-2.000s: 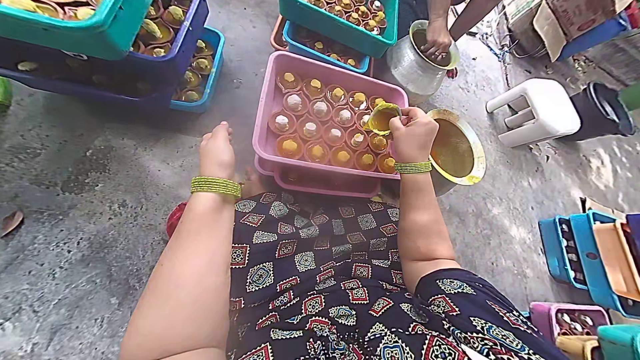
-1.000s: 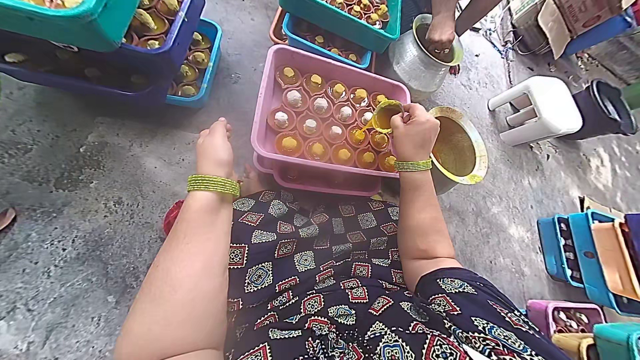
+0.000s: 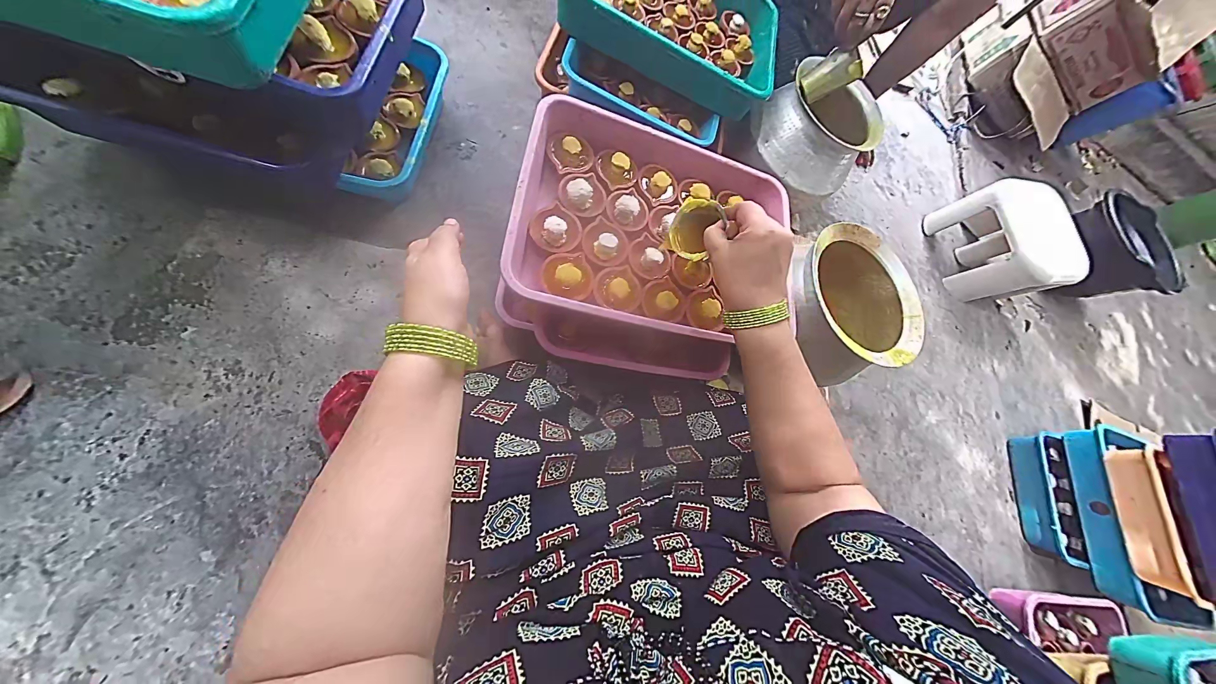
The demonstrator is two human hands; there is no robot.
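Observation:
My right hand (image 3: 750, 249) grips a small cup (image 3: 694, 229) with yellow liquid in it, over the right part of a pink plastic tray (image 3: 622, 328). Rows of small clay cups (image 3: 619, 288) fill this tray. Some hold yellow liquid around a yellow lump, others a white-topped lump (image 3: 626, 209). To the right of the tray stands a metal pot (image 3: 860, 296) of yellowish-brown liquid. My left hand (image 3: 437, 275) is raised left of the tray, with nothing seen in it; its fingers are near each other.
Stacked teal and dark blue trays (image 3: 313, 123) stand upper left, more trays (image 3: 665, 47) behind the pink one. At the top right, a co-worker's hand (image 3: 860, 21) is above a second metal pot (image 3: 817, 142). A white stool (image 3: 1021, 237), a black bucket (image 3: 1126, 245) and stacked crates (image 3: 1092, 513) are at right.
The co-worker's hand, earlier down at the mouth of the second pot, has risen, and a yellowish vessel now shows over that pot. My hands have barely moved.

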